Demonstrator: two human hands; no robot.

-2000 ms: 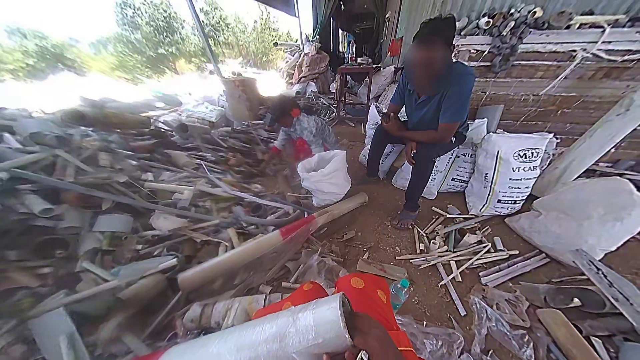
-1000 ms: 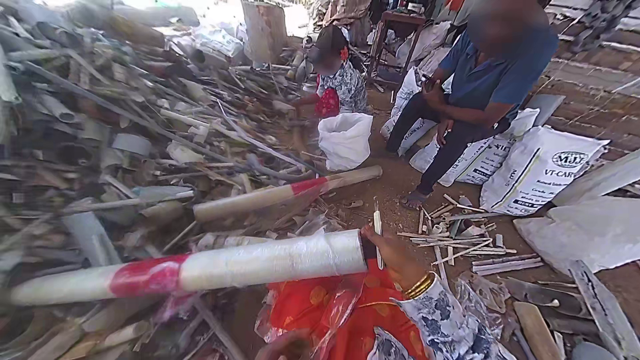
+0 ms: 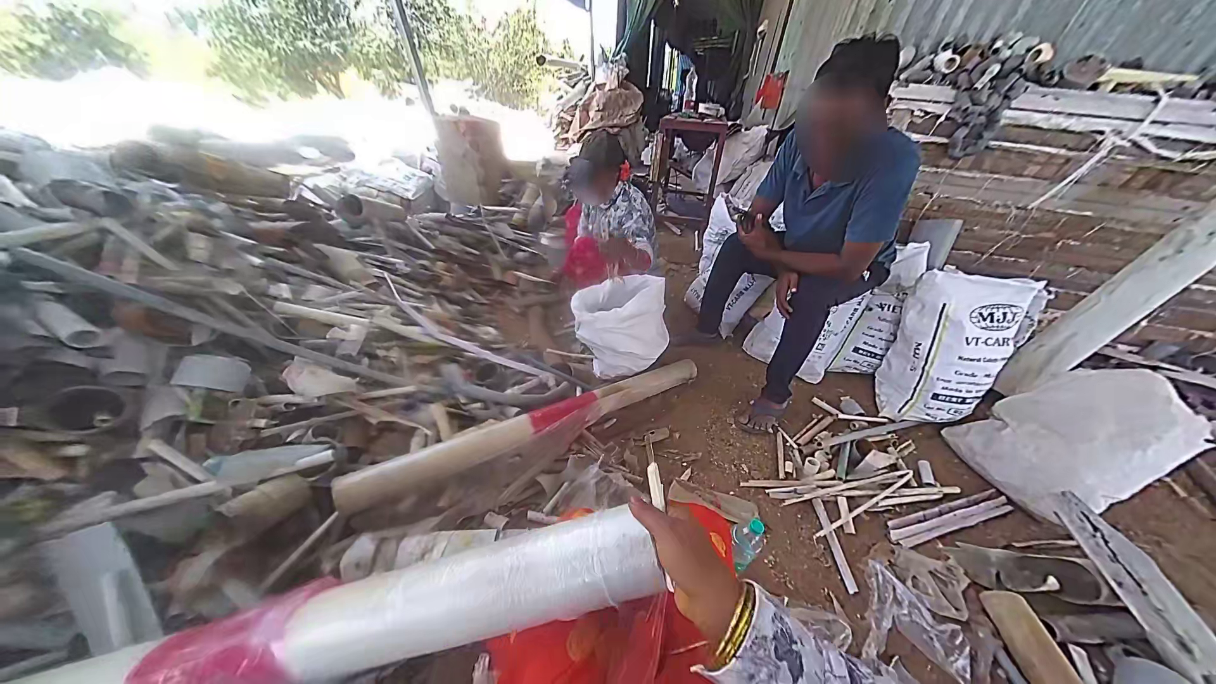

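Note:
My right hand [image 3: 698,565], with gold-coloured bangles at the wrist, holds a thin, pale-handled tool [image 3: 655,486] upright between thumb and fingers; its kind is unclear. The hand is against the near end of a long pipe or roll [image 3: 494,579] wrapped in clear plastic film, with a pink band [image 3: 228,636] farther left. This roll slants across my lap, over red cloth [image 3: 570,651]. My left hand cannot be made out; the roll and the lower frame edge may hide it. Just beyond lies a second wrapped pipe [image 3: 446,465] with a red band [image 3: 562,410].
Scrap pipes [image 3: 237,313] heap up at left. A person [image 3: 845,209] sits on white sacks, and another person [image 3: 613,223] crouches behind an open white sack [image 3: 622,328]. Cut strips [image 3: 864,489], a plastic bottle [image 3: 749,543] and plastic sheeting [image 3: 1083,432] lie on the ground.
The view has tilted back up since one second ago. The crouching person's hands are now over the white sack. My right hand still holds the thin tool by the roll's end.

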